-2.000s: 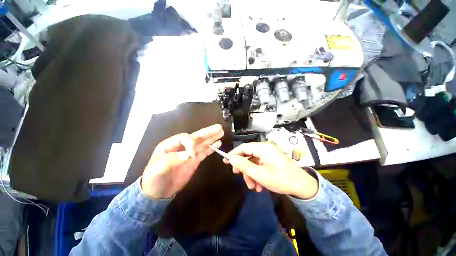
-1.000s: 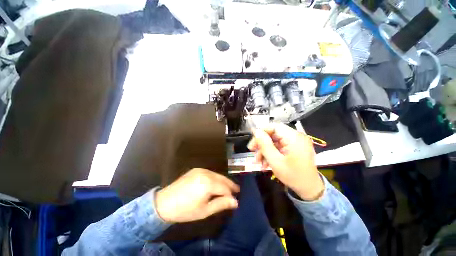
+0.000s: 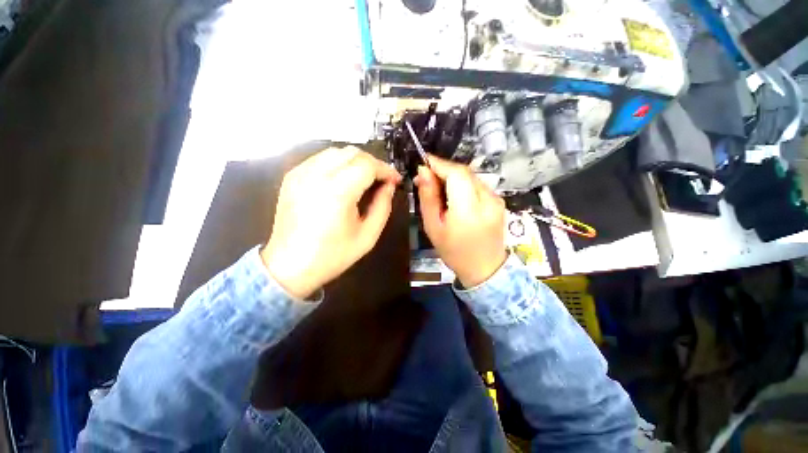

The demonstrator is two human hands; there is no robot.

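The white overlock machine (image 3: 567, 53) stands at top centre, its dark needle and looper area (image 3: 434, 133) open at the front left. My right hand (image 3: 465, 217) holds slim silvery tweezers (image 3: 415, 144), their tip pointing up into the needle area. My left hand (image 3: 330, 212) is just left of it, thumb and forefinger pinched together at the needle area. Any thread between those fingertips is too fine to see. A dark brown garment panel (image 3: 235, 203) lies under my left hand and hangs over my lap.
A large brown pile of cut panels (image 3: 71, 168) lies at left. Orange-yellow snips (image 3: 567, 224) lie right of my right hand. A yellow basket (image 3: 574, 308) is below the table. Grey cloth (image 3: 678, 146) lies at right.
Both hands have moved up to the needle area. My left hand has risen from the panel near the table edge and its fingers have closed. The view has moved closer to the machine.
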